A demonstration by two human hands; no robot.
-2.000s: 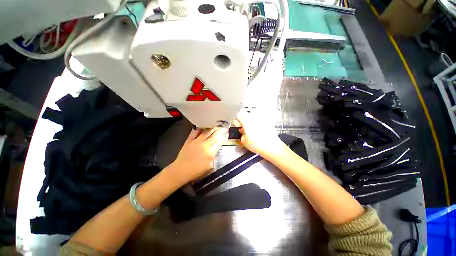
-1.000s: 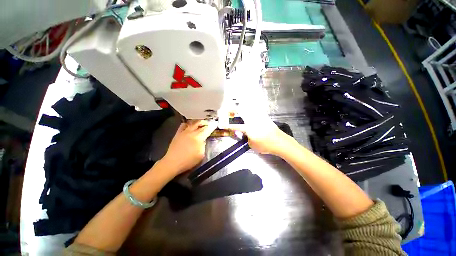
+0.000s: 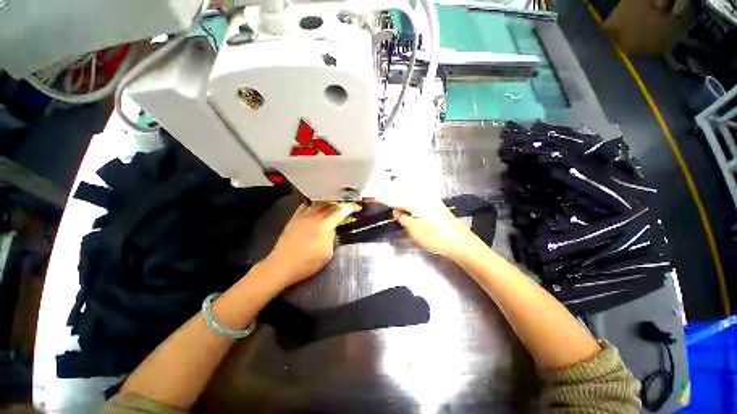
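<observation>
A black zipper (image 3: 368, 229) with a silver-white teeth line lies under the front of the white sewing machine head (image 3: 299, 113). My left hand (image 3: 311, 238) holds its left end, fingertips under the head near a small yellow patch (image 3: 347, 218). My right hand (image 3: 432, 229) has its fingertips on the right end. The needle and the exact finger contact are hidden. A black fabric strip (image 3: 477, 212) shows behind my right hand. Another black fabric strip (image 3: 364, 311) lies flat on the shiny metal plate (image 3: 339, 372) nearer to me.
A large black fabric pile (image 3: 162, 259) lies at the left. A pile of black zippered pieces (image 3: 582, 218) lies at the right. A black cable (image 3: 667, 356) is at the right table edge, with a blue bin (image 3: 713, 356) below. A green panel (image 3: 501, 97) is behind the head.
The zipper, earlier slanting down toward me below the hands, now lies nearly level between both hands at the machine head. The flat fabric strip stays on the plate. The camera view has shifted slightly.
</observation>
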